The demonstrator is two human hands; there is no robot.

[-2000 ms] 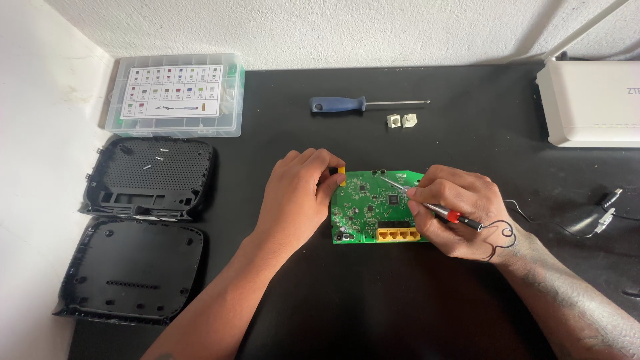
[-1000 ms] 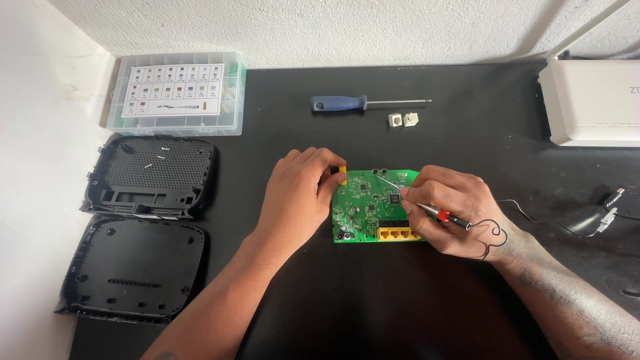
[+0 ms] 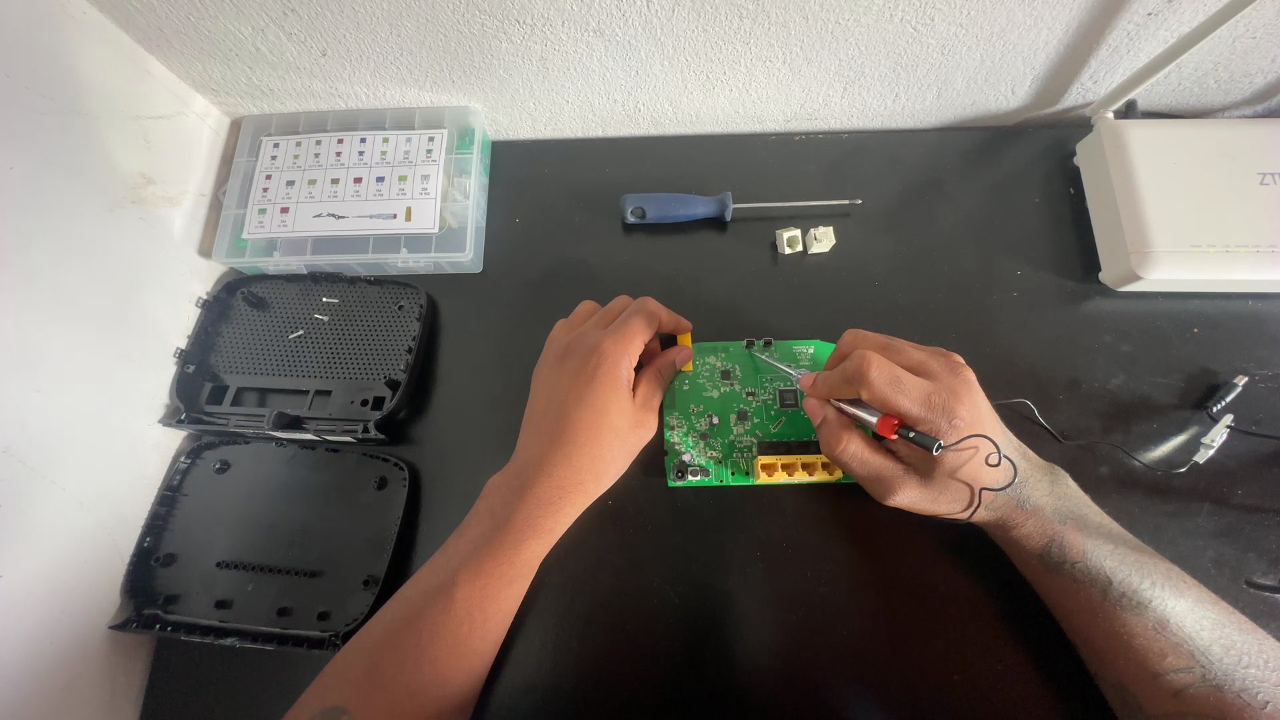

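A green circuit board (image 3: 715, 415) lies on the black table, with a row of yellow Ethernet ports (image 3: 795, 468) along its near edge. My left hand (image 3: 610, 380) pinches a small yellow piece (image 3: 685, 350) at the board's upper left corner; whether it is part of the board I cannot tell. In my right hand (image 3: 895, 415) is a pen-like probe (image 3: 885, 425) with a red band and a thin black wire (image 3: 985, 440). The probe's metal tip points at the board's upper part, near two small black components (image 3: 758, 343) on the far edge.
Two black router casing halves (image 3: 275, 520) lie at left, the perforated one (image 3: 320, 340) holding several screws. Behind them is a clear organizer box (image 3: 460, 240). A blue-handled screwdriver (image 3: 675, 208) and two white jacks (image 3: 790, 240) lie beyond the board. At right are a white router (image 3: 1180, 200) and a clip (image 3: 1213, 438).
Between the earlier frames and now, the probe and my right hand have shifted slightly over the board. My left hand stays at the yellow piece.
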